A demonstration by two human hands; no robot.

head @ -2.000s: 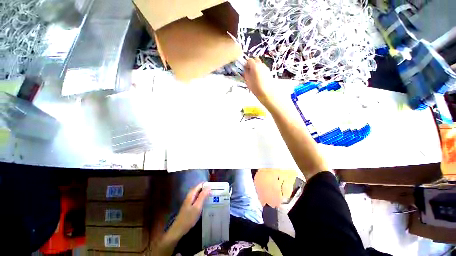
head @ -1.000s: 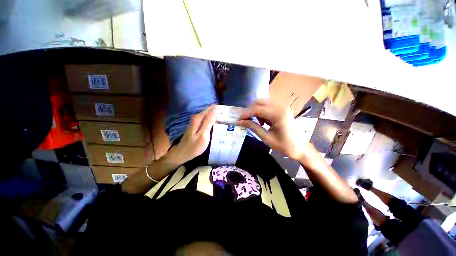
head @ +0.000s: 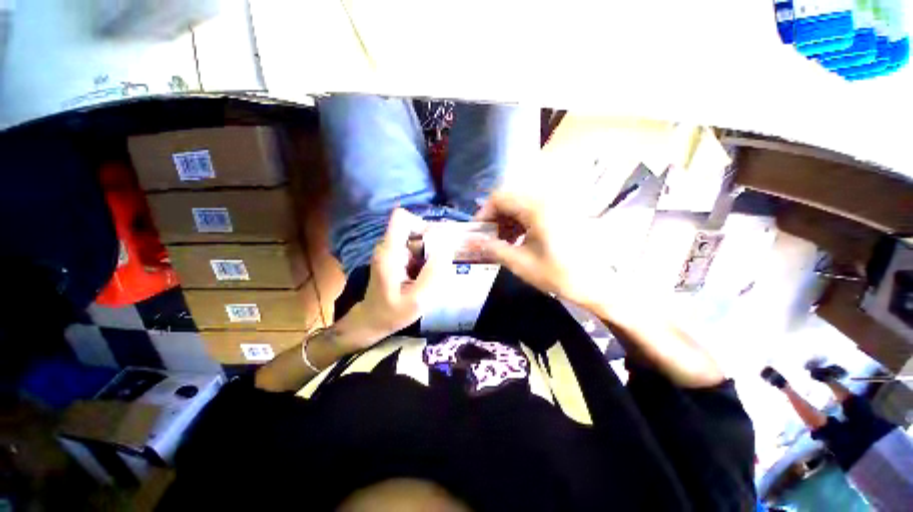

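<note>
A white retail box (head: 459, 296) with a small blue mark stands at my lap, its top end toward the table. My left hand (head: 396, 280) holds it by the left side near the top. My right hand (head: 526, 245) is at the top end, with fingers on the flap area. Both hands are slightly blurred, and the fingers hide the opening, so whether the flap is closed cannot be told.
The white table (head: 561, 50) edge runs above my lap. Blue-edged retail boxes (head: 851, 40) lie on it at the far right. Labelled brown cartons (head: 215, 220) are stacked on the left below it. Another person's arms and clothing (head: 851, 430) show at the lower right.
My right hand has come back from the brown carton on the table to the retail box. The view has tilted down to my lap. In the last second the fingers shifted around the box top.
</note>
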